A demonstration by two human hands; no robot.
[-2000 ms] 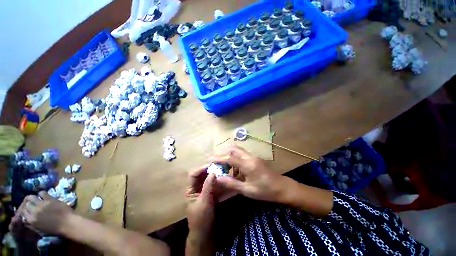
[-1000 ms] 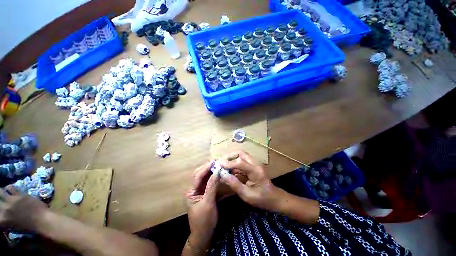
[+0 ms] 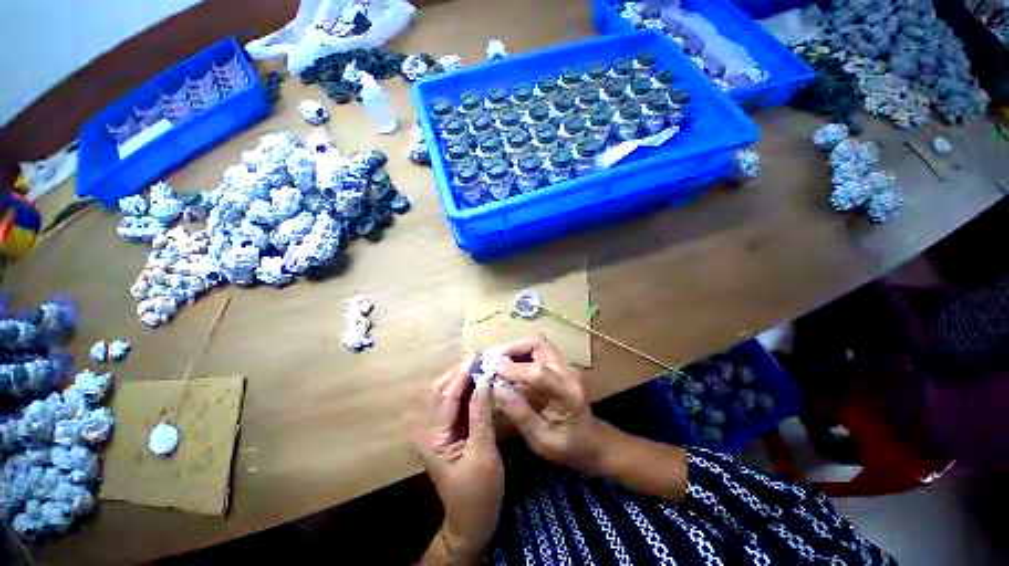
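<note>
A small white moulded part (image 3: 487,367) is held between my two hands, mostly covered by the fingers. My left hand (image 3: 465,426) grips it from the left, with thumb and fingers on it. My right hand (image 3: 544,400) pinches it from the right. Just beyond the hands, a glue dish (image 3: 526,303) sits on the cardboard work pad (image 3: 564,315). A thin glue stick (image 3: 609,337) runs from the dish toward the table edge. Small white add-on pieces (image 3: 357,322) lie in a short cluster left of the pad.
A blue tray (image 3: 620,190) with rows of assembled pieces stands beyond the pad. A heap of white parts (image 3: 271,216) lies left, near a glue bottle (image 3: 378,105). A second pad (image 3: 216,442) is at lower left. A lower blue crate (image 3: 763,407) sits below the table edge.
The other person's arm at lower left has gone out of view. The part has turned in my hands, and my right fingers have shifted over it. The view has moved slightly.
</note>
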